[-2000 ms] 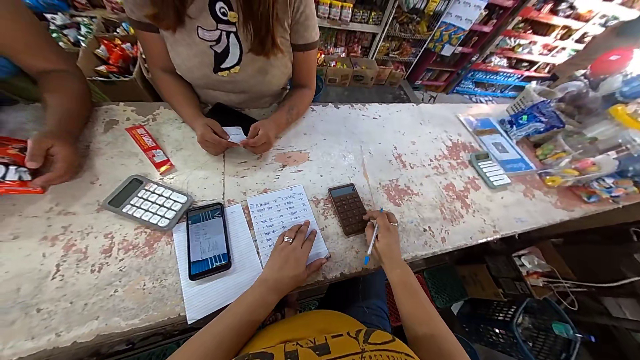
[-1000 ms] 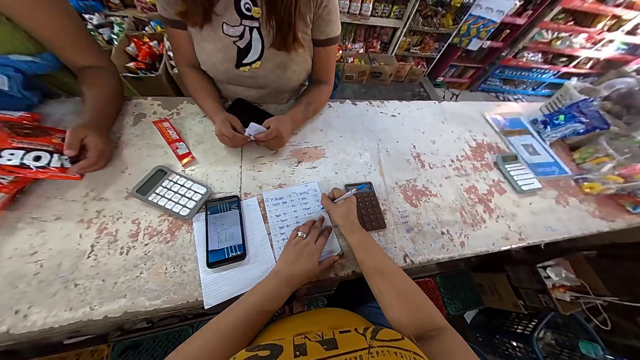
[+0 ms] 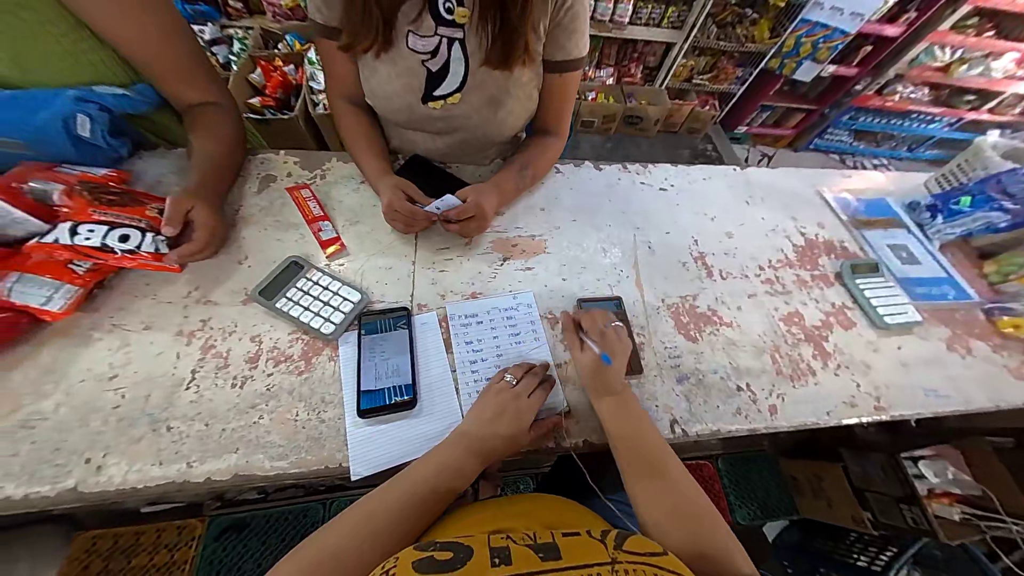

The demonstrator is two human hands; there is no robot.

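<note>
My left hand (image 3: 512, 404) lies spread on the lower part of a handwritten paper list (image 3: 500, 324), its fingers flat on the sheet. My right hand (image 3: 596, 348) holds a blue-tipped pen (image 3: 596, 351) and covers much of a dark brown calculator (image 3: 631, 352) just right of the list. Left of the list a smartphone (image 3: 386, 364) with a lit screen rests on a lined white sheet (image 3: 438, 384). A grey calculator with white keys (image 3: 310, 297) sits tilted beyond the phone's upper left.
Across the worn painted counter (image 3: 720, 240), a person (image 3: 464, 80) holds a small paper slip (image 3: 443, 205). Another person's hand (image 3: 194, 228) touches red snack packs (image 3: 104, 224) at left. A red sachet strip (image 3: 316, 222), a second calculator (image 3: 880, 294) and a blue-white printed sheet (image 3: 904, 248) lie on the counter.
My right hand with the pen was on the brown calculator, moved left onto the list, and is now back over the calculator. My left hand stays on the list.
</note>
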